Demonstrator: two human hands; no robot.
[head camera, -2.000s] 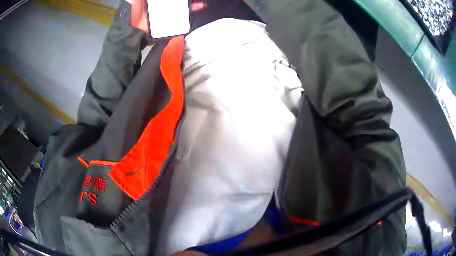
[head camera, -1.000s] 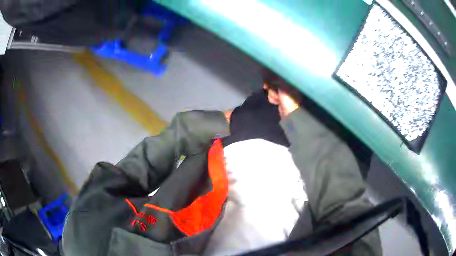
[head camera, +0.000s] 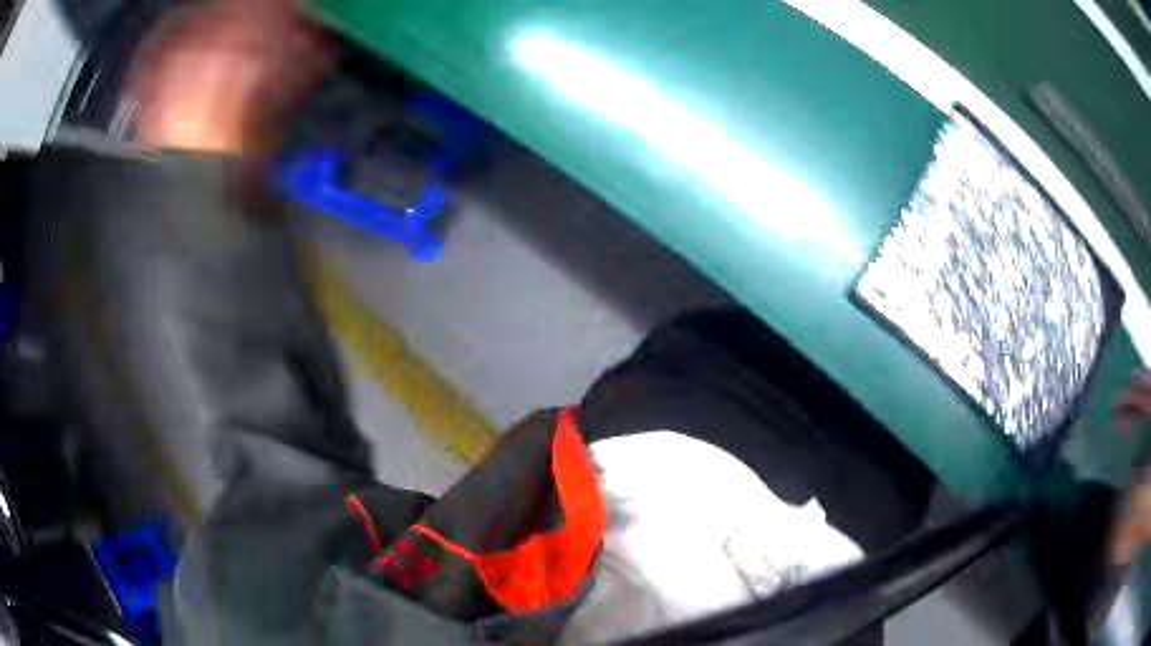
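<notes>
My left hand (head camera: 221, 82) is at the upper left, large and badly blurred, at the end of my grey-green sleeve. Its fingers and anything in it cannot be made out. A black-rimmed flat tray (head camera: 863, 298) full of small silver-white bits lies on the green bench (head camera: 606, 126) at the right. Part of a hand (head camera: 1135, 401) and some skin below it show at the right edge, cut off and blurred. Whether this is my right hand or another person's cannot be told.
A white strip (head camera: 884, 44) runs along the bench beyond the tray, with a darker green surface past it. A blue stool (head camera: 366, 202) stands on the grey floor with a yellow line (head camera: 404, 379). Another blue object (head camera: 136, 568) is lower left.
My left hand has moved from near my lap to the upper left. My right hand and sleeve have left my lap. The phone seen earlier no longer shows. The view has swung.
</notes>
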